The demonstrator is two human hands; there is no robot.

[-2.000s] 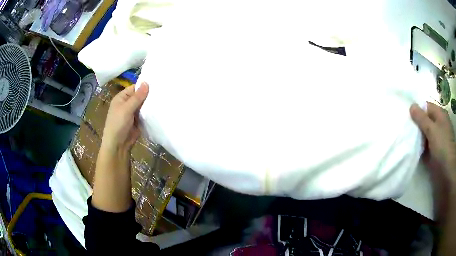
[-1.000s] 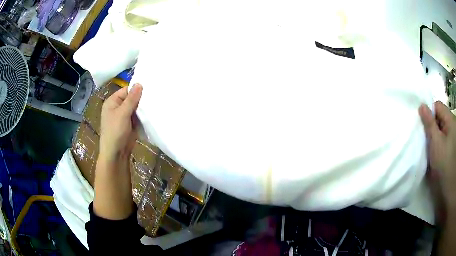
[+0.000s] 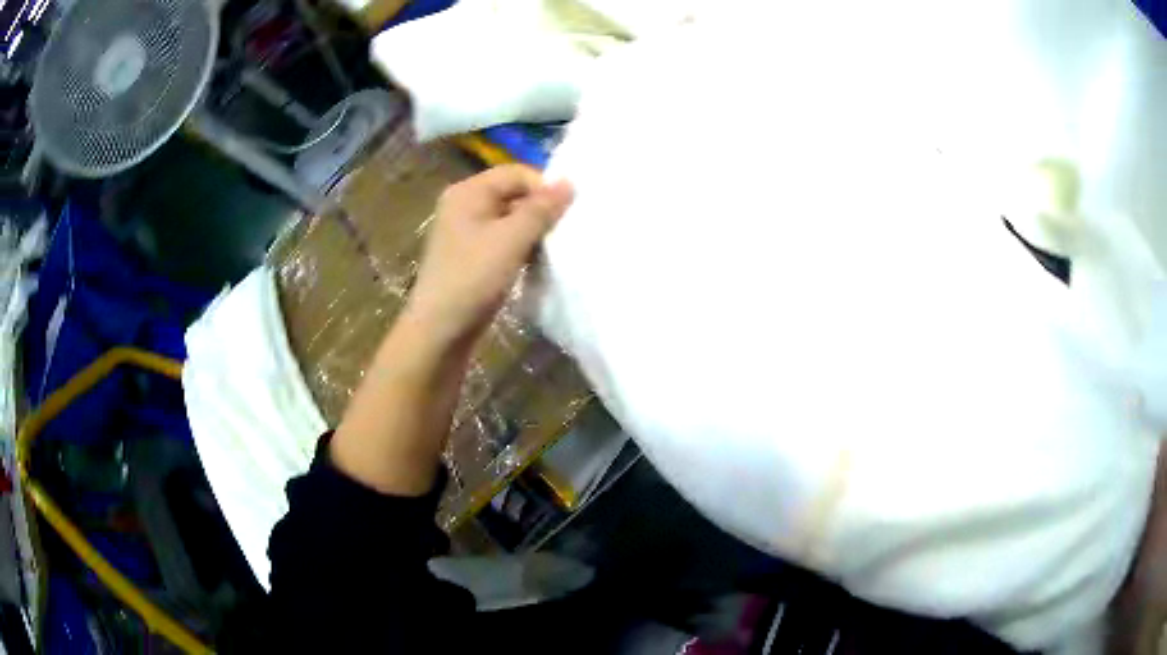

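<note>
A large white garment [image 3: 819, 320] is spread in front of me, its lower edge hanging in a curve. A small dark label [image 3: 1037, 250] shows on it at the upper right, and a pale yellowish strip [image 3: 825, 505] near its lower edge. My left hand [image 3: 493, 237] pinches the garment's left edge between thumb and fingers. My right hand [image 3: 1143, 595] is cut off at the right rim; only a blurred sliver shows, and its fingers cannot be seen.
A fan [image 3: 122, 71] stands at the upper left. Taped brown cardboard [image 3: 365, 269] lies below my left hand, with white cloth [image 3: 250, 397] over its left side. A yellow frame [image 3: 96, 544] and blue material are at the far left.
The view has swung left, so the garment and my left hand appear further right. The machine bed has left the picture, and my right hand is nearly out of it.
</note>
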